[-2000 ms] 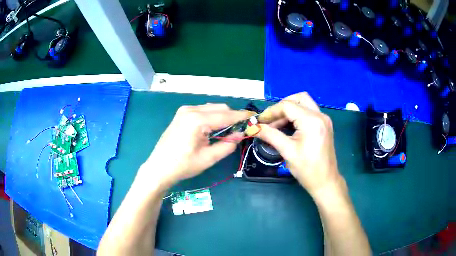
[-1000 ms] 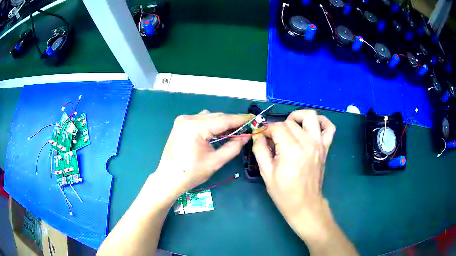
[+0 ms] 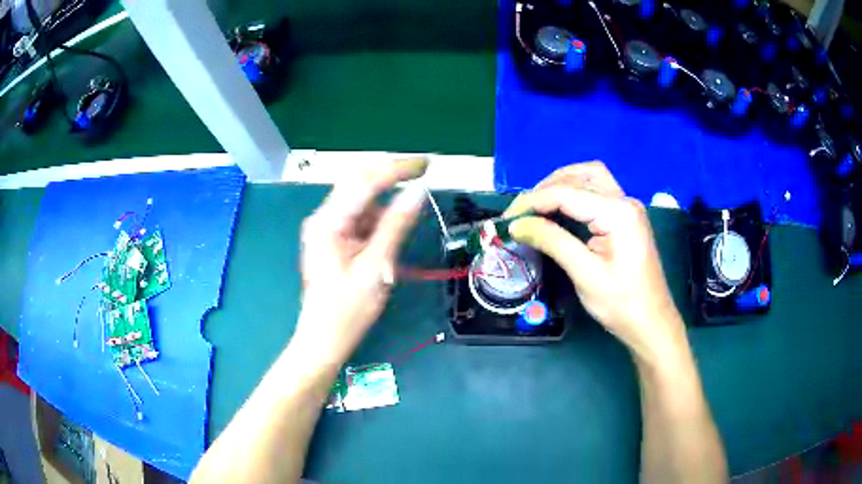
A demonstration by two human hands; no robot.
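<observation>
A black housing (image 3: 463, 324) lies on the green mat with a round speaker (image 3: 508, 281) and a blue cylinder (image 3: 535, 314) in it. My right hand (image 3: 605, 255) pinches a small circuit board (image 3: 491, 236), seen nearly edge-on, above the top of the housing. Red wires and a white lead run from the board. My left hand (image 3: 354, 246) is blurred, left of the housing, fingers raised and apart; a thin pale wire (image 3: 436, 210) ends near its fingertips, and I cannot tell if it is held. Yellowish finger cots show on fingertips.
A loose circuit board (image 3: 371, 386) lies on the mat near my left forearm. Several boards lie on the left blue sheet (image 3: 57, 331). Another housing (image 3: 704, 307) stands at right. The right blue sheet (image 3: 605, 151) holds many units. A white post (image 3: 208, 85) rises behind.
My left hand has come away from the board, up and left. My right hand still holds the board, with its fingers turned upward. The speaker and blue cylinder are now uncovered.
</observation>
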